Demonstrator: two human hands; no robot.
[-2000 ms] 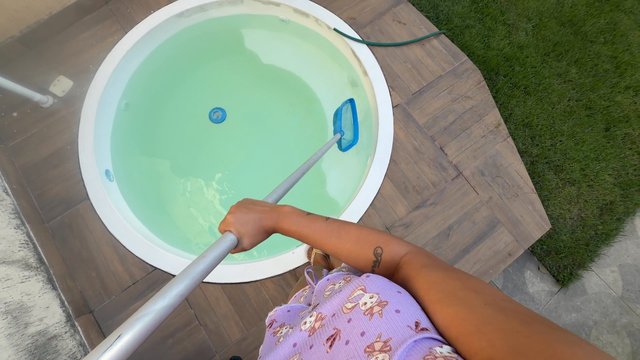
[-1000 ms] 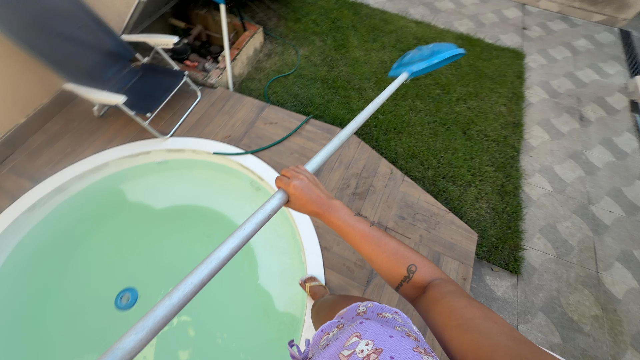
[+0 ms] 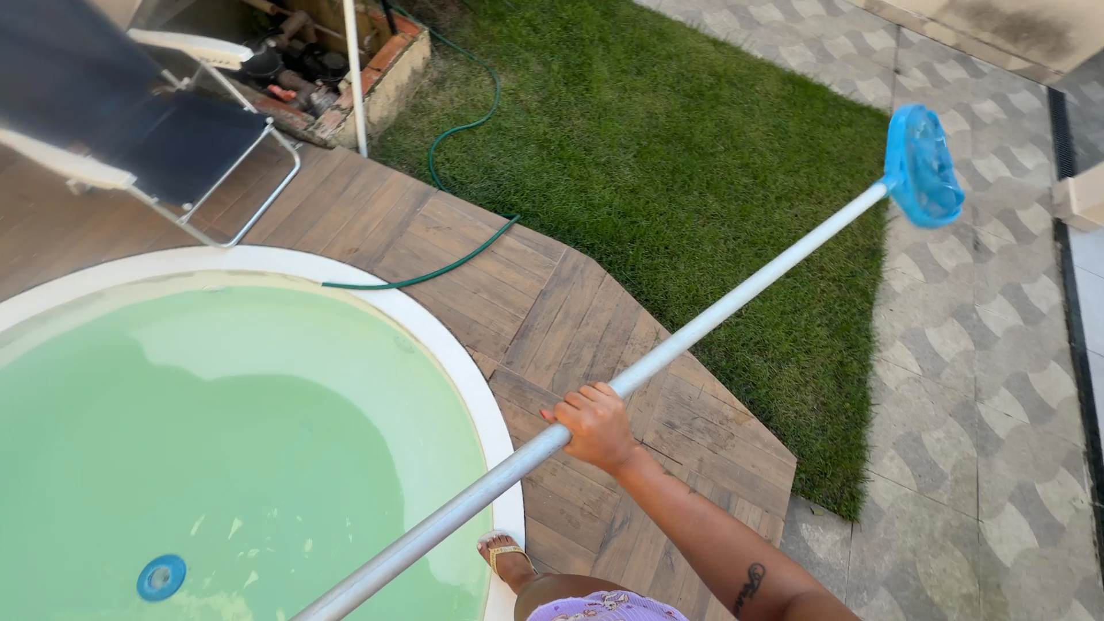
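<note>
My right hand (image 3: 595,424) is closed around a long metal pole (image 3: 707,321), which crosses the view from the bottom edge to the upper right. A blue pool skimmer net (image 3: 925,166) is on the pole's far end, held up over the border of the lawn and the paving. Below and left of my hand lies a small round pool (image 3: 216,414) of pale green water with a white rim. In the water is a round blue fitting (image 3: 161,577). My left hand is out of view.
A green hose (image 3: 448,269) runs from the pool rim over the wood-look deck (image 3: 552,319) onto the grass (image 3: 655,147). A folding chair (image 3: 185,138) stands at upper left, beside a white post (image 3: 354,78) and a brick-edged pit (image 3: 379,73). My sandaled foot (image 3: 504,552) is at the rim.
The skimmer net was in the pool water two seconds ago; it has been lifted out and swung right, past the deck and over the grass, to the paving side. The view has turned right.
</note>
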